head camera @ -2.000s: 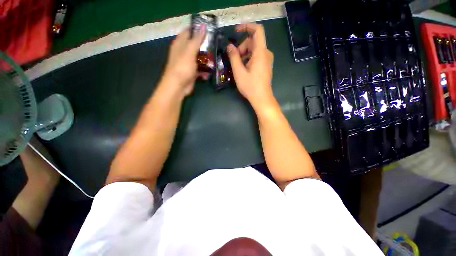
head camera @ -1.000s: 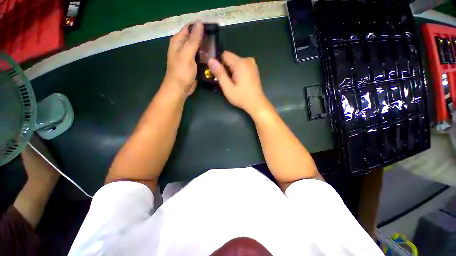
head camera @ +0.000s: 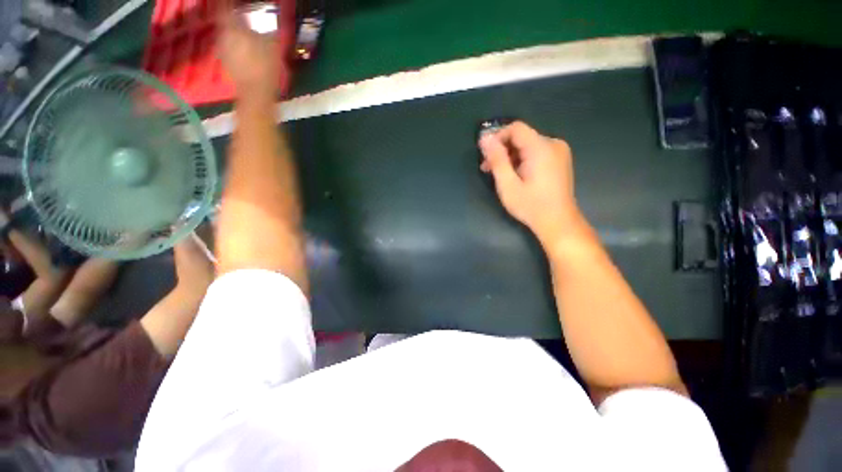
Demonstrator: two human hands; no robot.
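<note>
My left hand (head camera: 251,57) is a blur over the red tray (head camera: 189,69) at the upper left. A phone unit with a white label (head camera: 262,18) shows at its fingers; blur hides whether they grip it. My right hand (head camera: 537,171) is over the dark green bench mat, thumb and fingers closed on a small dark piece with a silvery part (head camera: 493,126). My fingers hide most of that piece. Another phone unit (head camera: 309,35) lies on the green belt just right of the red tray.
A pale green fan (head camera: 129,167) stands left. At right lie a loose housing frame (head camera: 694,236), a flat dark panel (head camera: 681,92) and glossy black blister trays (head camera: 794,221). A pale edge strip (head camera: 462,76) borders the belt. Another person's arm (head camera: 171,309) is at lower left.
The view has shifted left. My left hand has left the phone unit held between both hands and moved up left to the red tray. My right hand is now alone over the mat.
</note>
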